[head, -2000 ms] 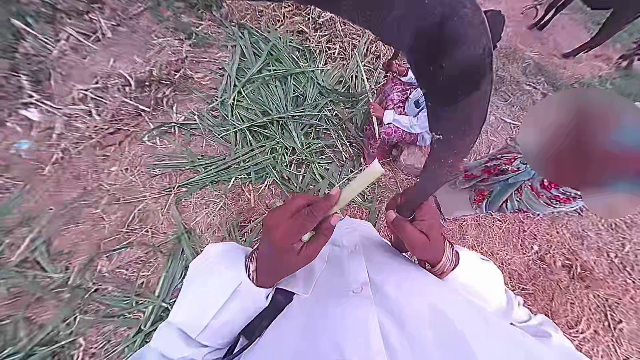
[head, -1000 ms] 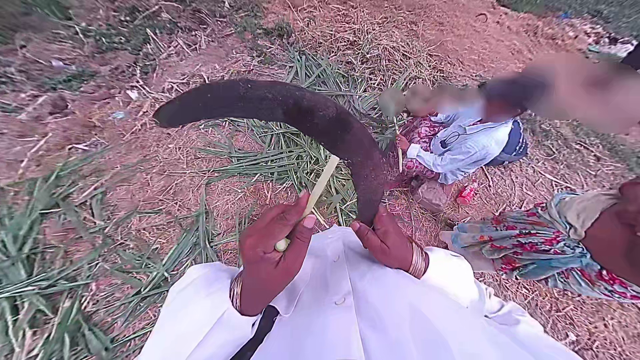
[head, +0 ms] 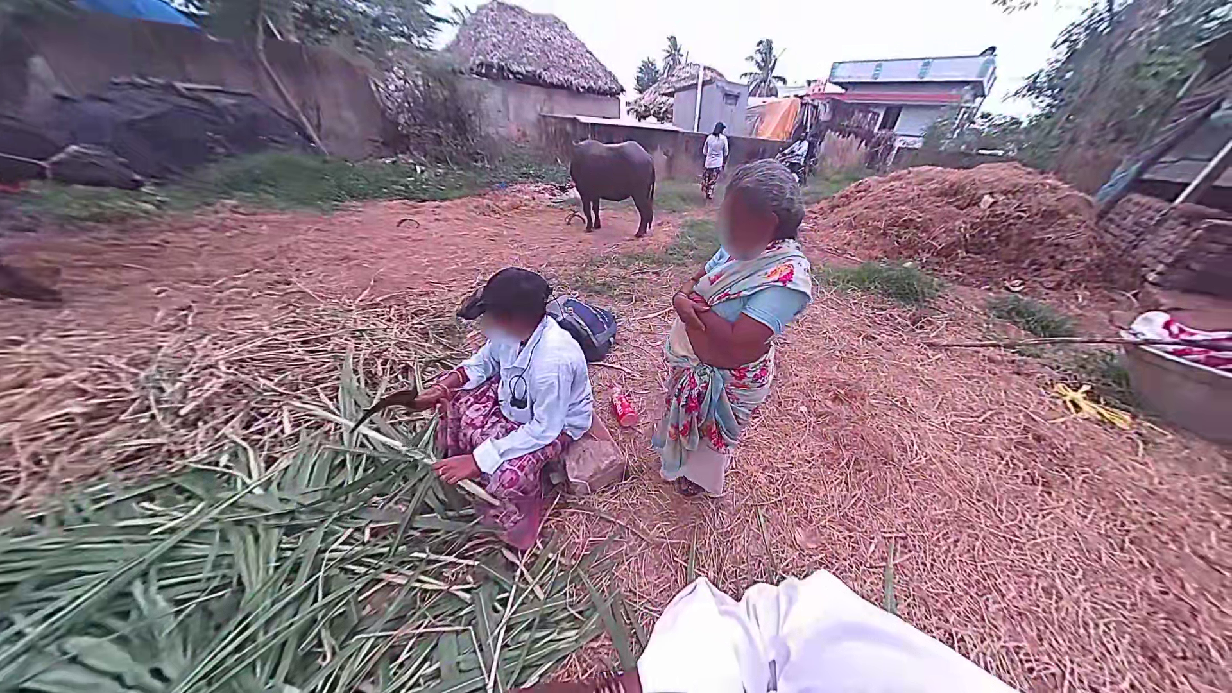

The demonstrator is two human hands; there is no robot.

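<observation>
Only a bangled wrist and a sliver of a hand (head: 577,685) show at the bottom edge, beside my white sleeve (head: 770,640). Which hand it is, and what it holds, cannot be told. My other hand is out of frame. Cut green stalks and long leaves (head: 250,577) lie to the left of the sleeve. Past them a person in a dark cap and light shirt (head: 539,385) sits low, with a curved dark blade (head: 385,402) in one hand and the other hand on green stalks. The large curved dark blade and the pale stalk piece from the earlier frames are not visible.
A person in a floral wrap (head: 736,327) stands with folded arms. Nearby are a stone (head: 592,464), a red bottle (head: 624,406) and a backpack (head: 583,325). A buffalo (head: 613,178) stands farther back. A metal tub (head: 1179,385) and a straw heap (head: 982,217) are at right.
The view has tilted up and swung right. Both hands, the curved blade held in the right one and the pale stalk piece in the left one have dropped out of clear view.
</observation>
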